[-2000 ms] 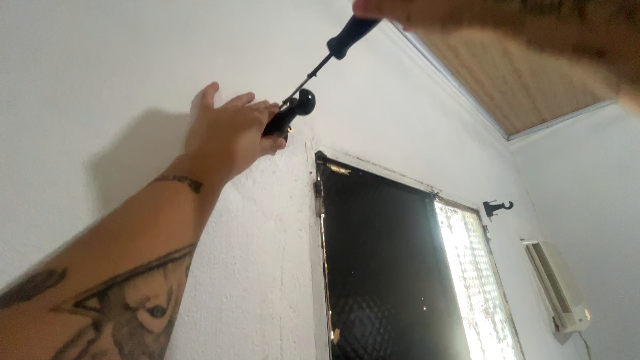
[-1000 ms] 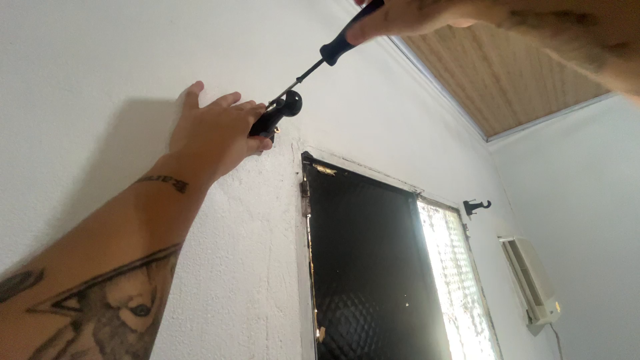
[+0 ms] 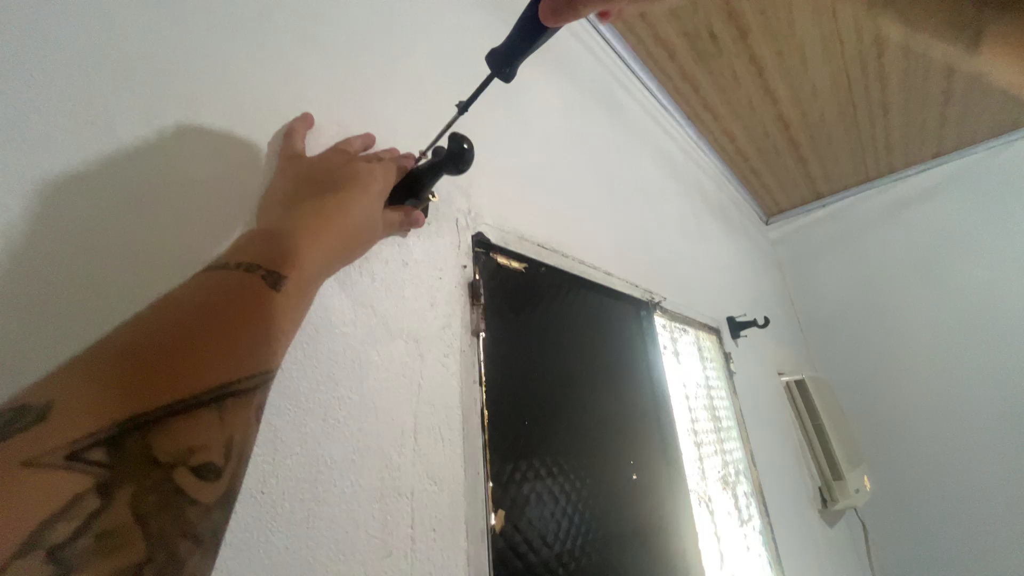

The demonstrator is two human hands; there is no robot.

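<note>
My left hand [image 3: 340,188] is pressed to the white wall, its fingers around a black curtain rod bracket [image 3: 424,178] above the window's upper left corner. A screwdriver [image 3: 522,42] with a dark blue handle slants down to the bracket, its tip beside my left fingertips. At the top edge my right hand [image 3: 570,10] grips the end of the handle; most of that hand is out of view. A screw at the tip cannot be made out clearly. A second black bracket [image 3: 747,326] with a hook is fixed at the window's upper right.
Below the bracket is a window [image 3: 576,384] with a dark panel, a bright patterned pane [image 3: 708,416] and a worn frame. A beige air conditioner [image 3: 824,444] with a cord sits in the wall at the right. A wood-look ceiling [image 3: 800,96] spans the upper right.
My right hand has shifted on the screwdriver and shows less than one second ago, mostly beyond the top edge. My left hand stays at the bracket.
</note>
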